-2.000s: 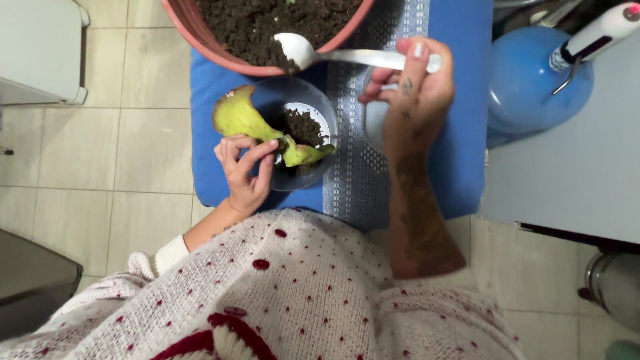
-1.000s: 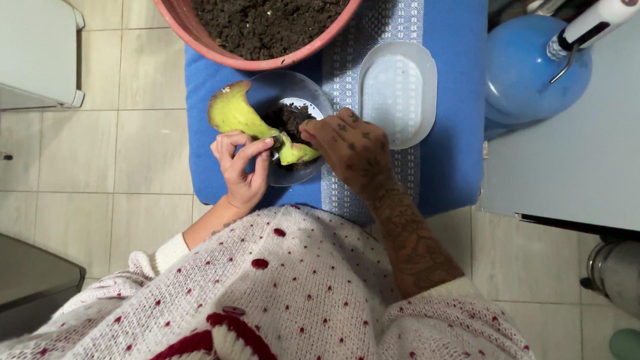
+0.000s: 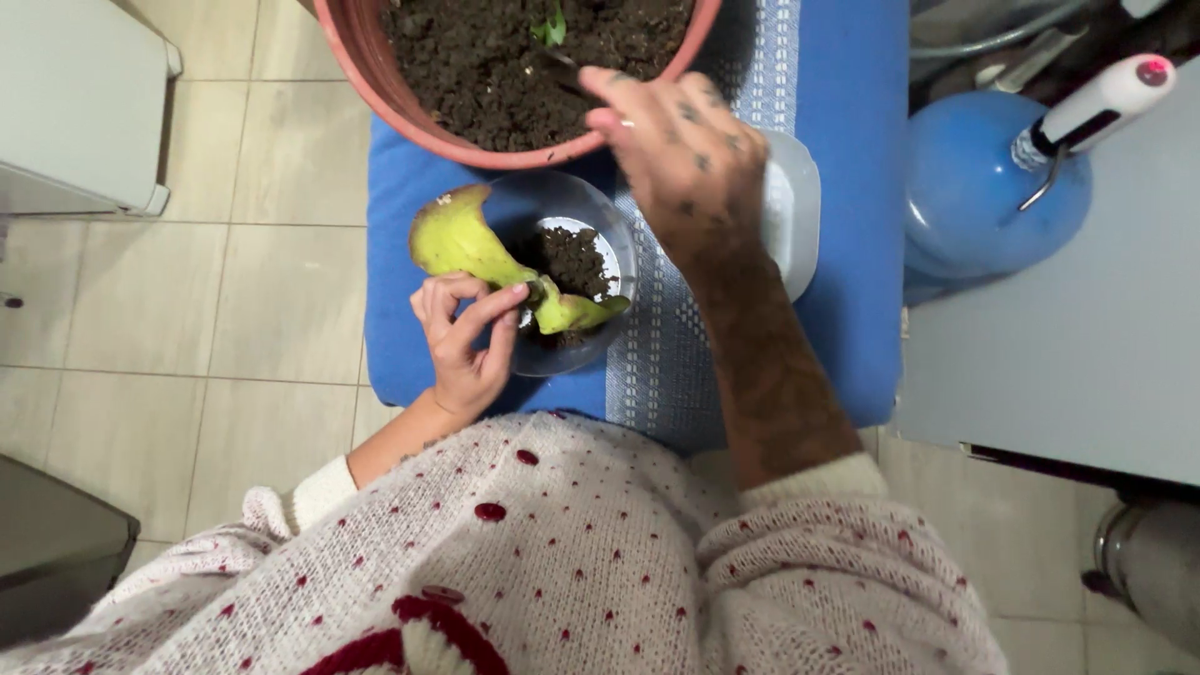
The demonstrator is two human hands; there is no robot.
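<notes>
My left hand pinches a yellow-green leaf with browned edges over a round clear plastic bowl. Dark soil lies in the bowl. My right hand is above the near right rim of a large terracotta-coloured pot; its fingers grip a spoon, mostly hidden by the hand, with the visible part at the potting soil. A small green seedling stands in that soil, just beyond the spoon.
A blue cloth with a grey-white woven runner lies under the things. A translucent plastic tub sits right of the bowl, partly behind my right forearm. To the right is a blue water jug with a white pump.
My right hand was over the bowl's right side a second ago and has moved up to the pot. My left hand stays at the bowl with the leaf.
</notes>
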